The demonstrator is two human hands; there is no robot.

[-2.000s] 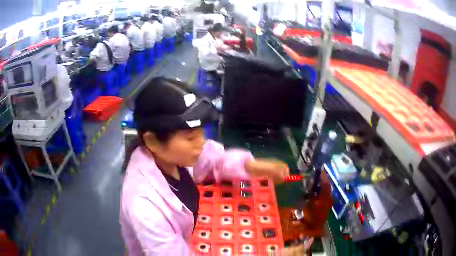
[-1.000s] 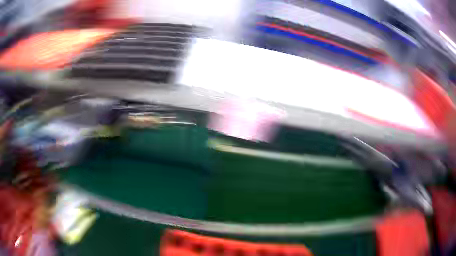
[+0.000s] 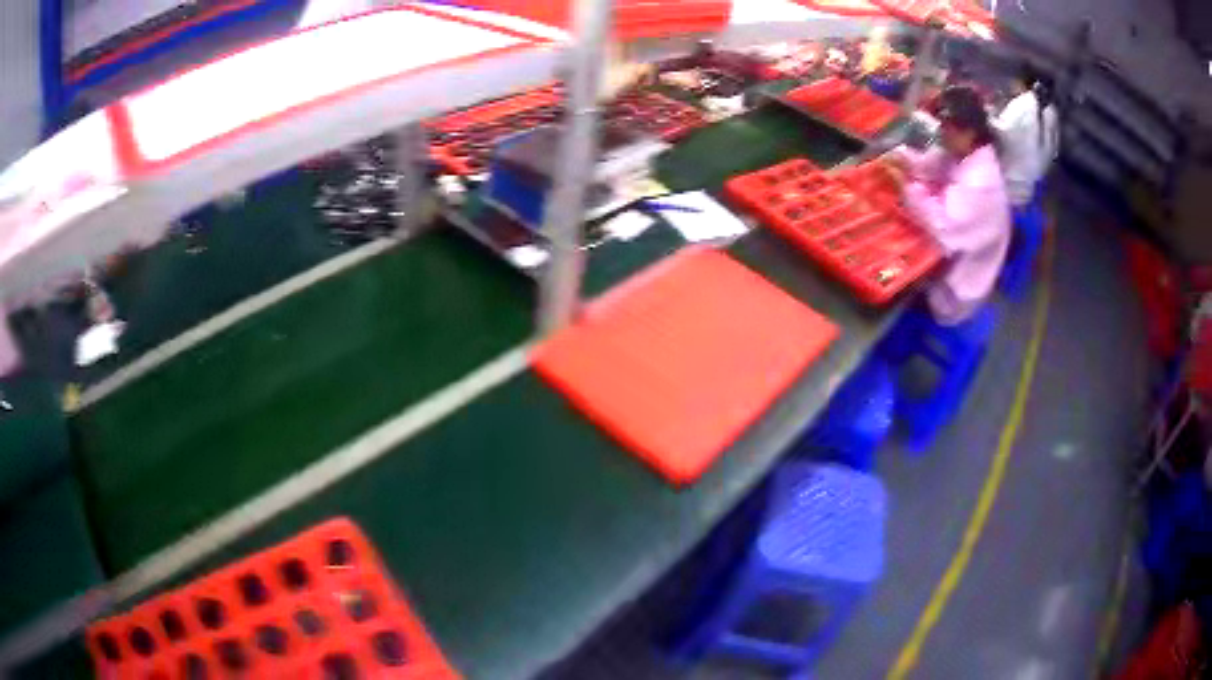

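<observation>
Neither of my hands is in view. Nearest in front of me, a red-orange watch tray (image 3: 273, 622) lies on the green bench at the lower left, cut off by the bottom edge. Dark round pieces sit in its pockets. A second red-orange tray (image 3: 685, 356) lies flat in the middle of the bench; no pieces can be made out in it. Farther along, a third tray (image 3: 837, 229) lies in front of a seated worker, with dark pieces in some pockets.
A worker in a pink smock (image 3: 977, 219) sits at the far bench, another in white (image 3: 1026, 140) beyond. A blue stool (image 3: 813, 531) stands by the bench edge. A pale post (image 3: 574, 173) rises from the bench. White paper (image 3: 698, 219) and a yellow floor line (image 3: 990, 478) show.
The view has swung from a pink-smocked worker holding a tray, past the green bench in a blur, to trays along the bench and the aisle with stools at the right.
</observation>
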